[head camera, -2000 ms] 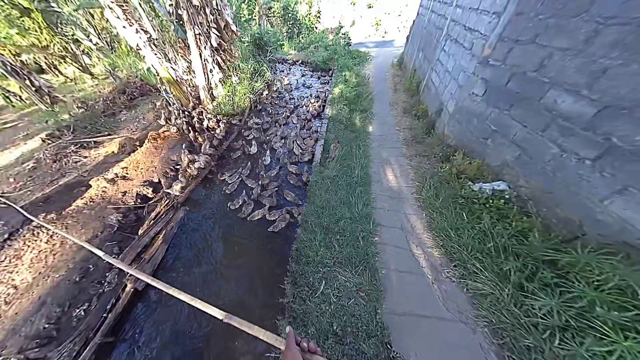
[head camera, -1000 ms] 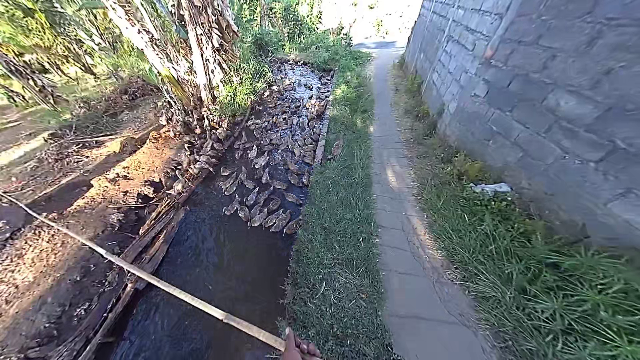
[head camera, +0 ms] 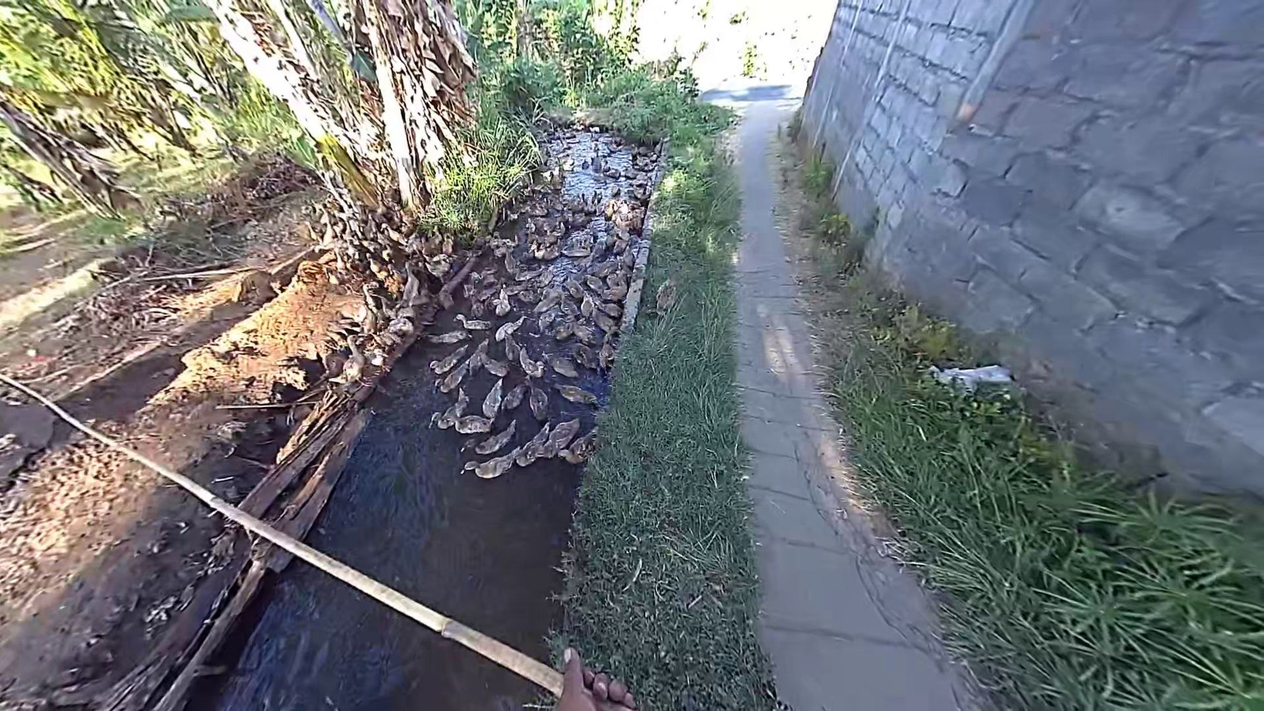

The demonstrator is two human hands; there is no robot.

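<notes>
At the bottom edge, just left of the middle, my right hand (head camera: 594, 686) grips a long, pale bamboo pole (head camera: 365, 585). Its thumb lies by the pole, with the curled fingers to the right. From the hand, the pole slants up and left across the dark water to the left edge. My left hand is out of view. Beyond the pole, a dense flock of brown mottled ducks (head camera: 533, 360) fills the water channel (head camera: 444, 533); others crowd the left bank. A lone duck (head camera: 667, 296) stands on the grass right of the channel.
Weathered logs (head camera: 306, 464) edge the muddy left bank (head camera: 99, 533); banana plants (head camera: 395, 109) rise behind. A grass strip (head camera: 662, 553) separates the channel from a narrow concrete path (head camera: 790, 484). Right of the path are tall grass, white litter (head camera: 973, 378) and a grey block wall (head camera: 1116, 197).
The flock has shifted slightly farther up the channel since two seconds ago. My right hand keeps its grip on the pole, which stays at much the same slant.
</notes>
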